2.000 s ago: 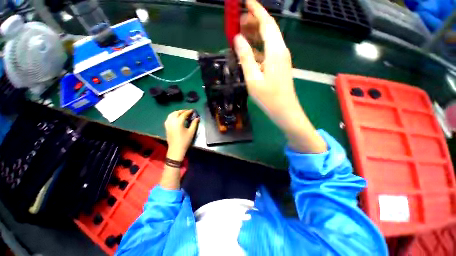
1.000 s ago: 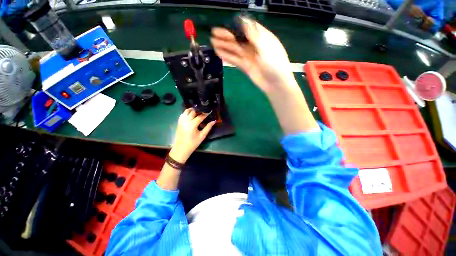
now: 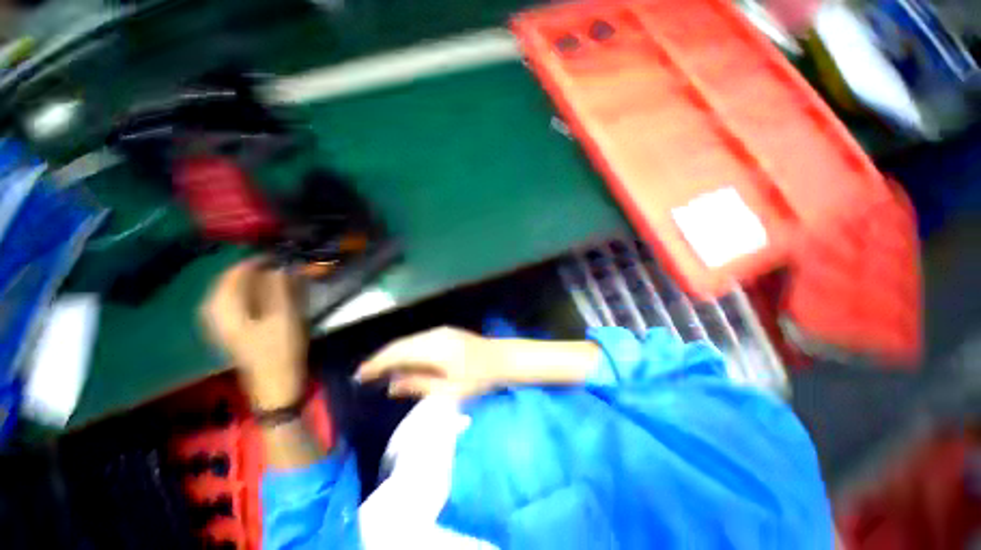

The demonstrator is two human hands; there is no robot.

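Observation:
The frame is blurred. The hand press point(image 3: 307, 220) stands on the green bench left of centre, with its red handle point(image 3: 224, 199) in front of the frame. My left hand point(image 3: 258, 322) is at the near side of the press base, fingers bent and blurred; whether it holds a part cannot be told. My right hand point(image 3: 430, 360) is low in front of my body, near the bench's front edge, off the press handle. Its fingers point left and whether anything is between them cannot be told.
A red tray point(image 3: 635, 118) with two black round parts point(image 3: 584, 37) lies at right, another red tray point(image 3: 861, 279) beside it. A grid tray point(image 3: 688, 312) sits below the bench edge. A blue control box point(image 3: 43, 247) and paper slip point(image 3: 61, 360) are at left.
The view has turned to the right and blurred. My right hand has come down from above the bench to near my body. The red handle now appears lower, in front of the press.

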